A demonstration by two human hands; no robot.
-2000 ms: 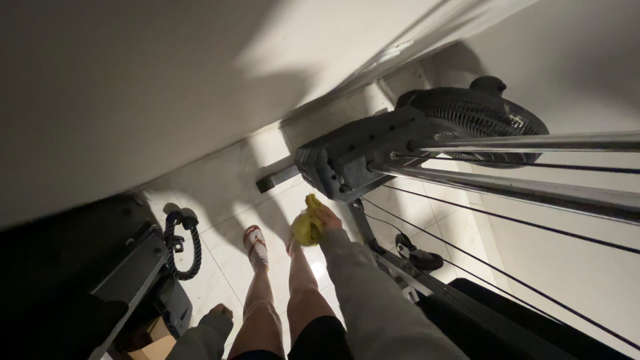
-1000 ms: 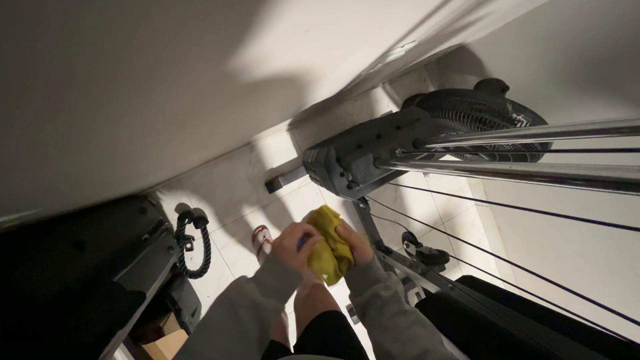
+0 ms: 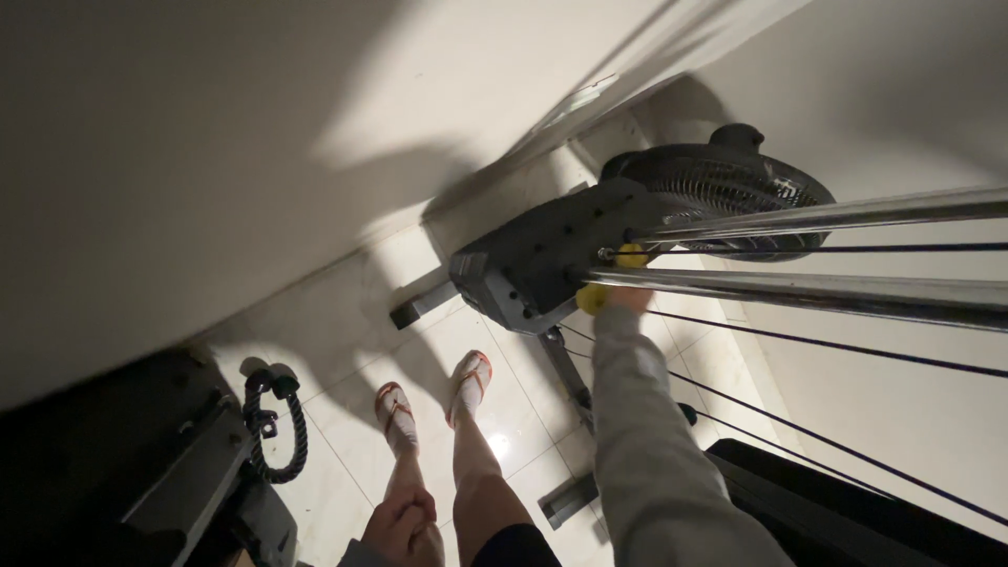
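Observation:
My right hand [image 3: 630,298] reaches in beside the lower chrome guide rod [image 3: 787,291] of a cable exercise machine. It is shut on a yellow cloth [image 3: 592,299], part of which also shows between the two rods, near the black weight stack [image 3: 543,252]. The rod hides some of the cloth and fingers. Low in the view, my left hand [image 3: 405,516] rests on my left leg, near the knee, with no object seen in it.
A black fan [image 3: 732,189] stands behind the weight stack by the wall. Black cables [image 3: 827,342] run alongside the rods. A rope handle [image 3: 276,425] hangs at the left. Metal frame feet [image 3: 571,500] rest on the tiled floor [image 3: 504,394], near my sandalled feet.
One second ago both hands were together on the yellow cloth over my legs. My right hand has moved with it to the rods; my left hand has let go and lowered to my leg.

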